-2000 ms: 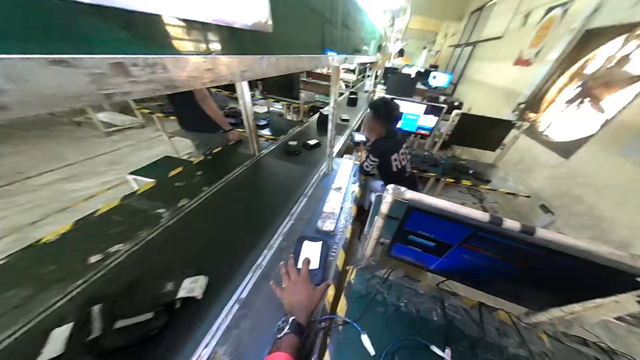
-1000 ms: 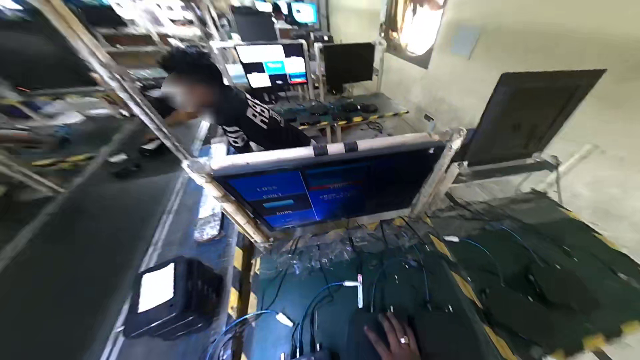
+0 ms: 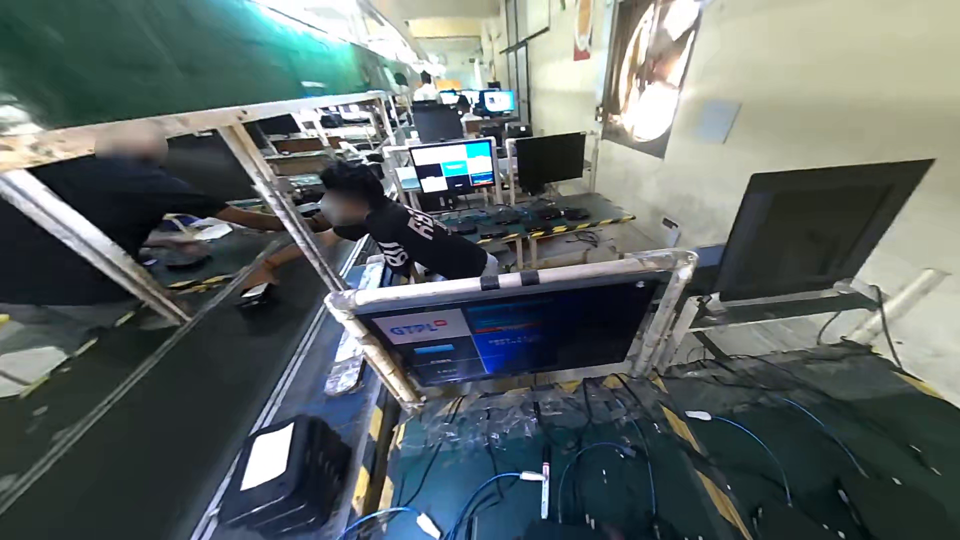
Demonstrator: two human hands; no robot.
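Observation:
Neither my left hand nor my right hand shows plainly; a dark shape at the bottom edge is too cut off to tell. A stack of black plastic set-top-box-like cases (image 3: 319,469), with a white label on top, stands at the lower left beside the conveyor belt (image 3: 150,442). On the green work table (image 3: 465,517) lie blue cables (image 3: 491,484) with white connectors (image 3: 532,476) and a white marker pen (image 3: 545,491) with a dark end. Behind them, a monitor (image 3: 525,337) in a pipe frame shows a blue screen.
A co-worker in a black shirt (image 3: 427,244) leans over the belt, an arm near a small black device (image 3: 256,295). Another person (image 3: 112,202) stands across it. A metal post (image 3: 281,202) rises beside the belt. A dark panel (image 3: 817,232) stands at the right, above more cables.
The view has swung about. A watch-wearing hand lay on the labelled black case two seconds ago; a ringed hand was over the green table one second ago. The co-worker now reaches across the belt.

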